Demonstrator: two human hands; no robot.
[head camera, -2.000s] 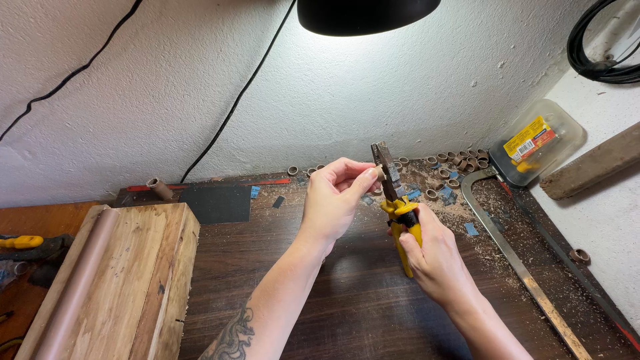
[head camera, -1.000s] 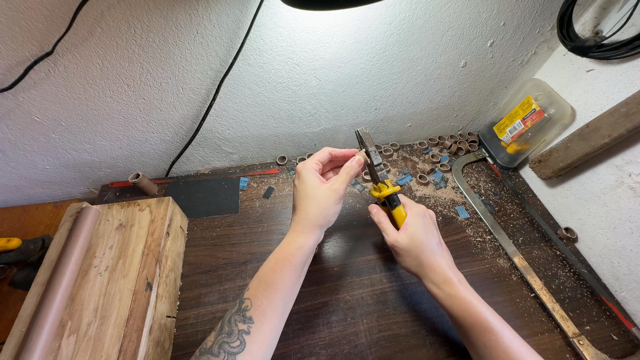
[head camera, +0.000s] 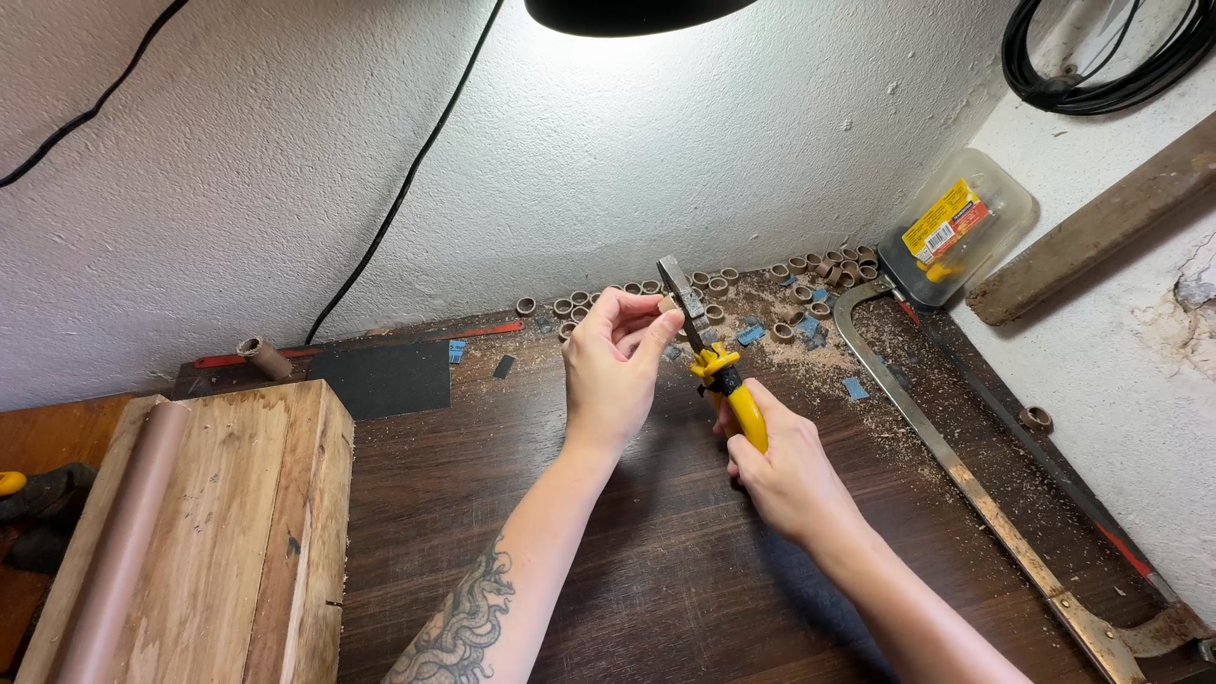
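Note:
My left hand (head camera: 617, 366) pinches a small brown plastic ring (head camera: 668, 305) between thumb and fingertips, beside the jaws of yellow-handled pliers (head camera: 746, 404). My right hand (head camera: 788, 456) is closed around the handles of those pliers, whose metal jaws point up toward the wall. The jaws look parted at the ring; whether one of them passes through it is too small to tell. Behind both hands, many similar cut rings (head camera: 782, 332) lie along the wall among sawdust and scraps of blue sandpaper (head camera: 750, 335).
A hacksaw (head camera: 959, 470) lies at the right, near a plastic tub (head camera: 959, 228) and a wooden bar (head camera: 1092, 223). At the left are a wooden block (head camera: 228, 532) bearing a brown pipe (head camera: 123, 551), a dark sheet (head camera: 380, 380) and a short pipe piece (head camera: 264, 358). A lamp (head camera: 636, 11) hangs above.
The pliers have tilted, their jaws now leaning further left than two seconds ago. Both hands stay close together, with the ring still at the left fingertips.

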